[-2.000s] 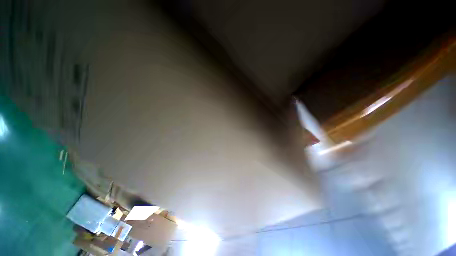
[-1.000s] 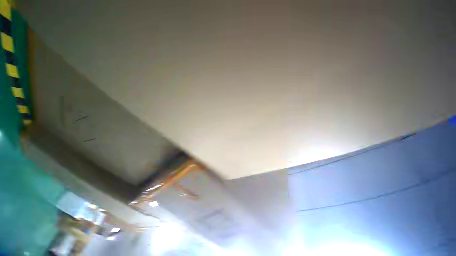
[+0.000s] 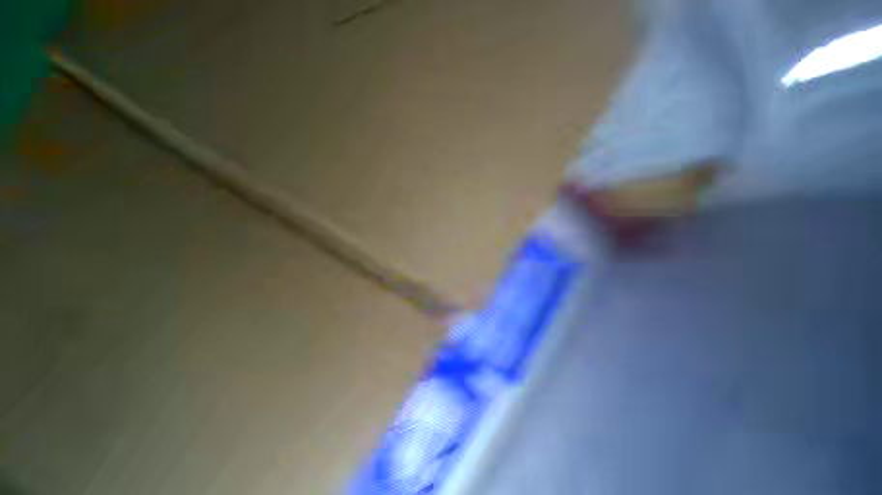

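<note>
No hand shows in the head view. Nearest in front are large brown cardboard cartons [image 3: 435,126], blurred, filling the left and middle of the tilted picture. A lighter strip-like edge or seam runs diagonally across them. Bright blue mesh crates [image 3: 517,309] stand along the cartons' right side, with whitish contents or glare showing through. A small dark red and yellowish thing [image 3: 648,203] lies past the crates' upper end; blur hides what it is.
Green floor [image 3: 29,58] shows at the top left corner. A grey-blue surface [image 3: 696,358], perhaps wall or ceiling, fills the lower right. A bright light [image 3: 841,56] glares at the top right above a pale, blurred area.
The view has swung and tilted. The blue mesh crates and the red and yellowish thing have come into view. The yellow-black tape and the stock at the lower left have left the picture.
</note>
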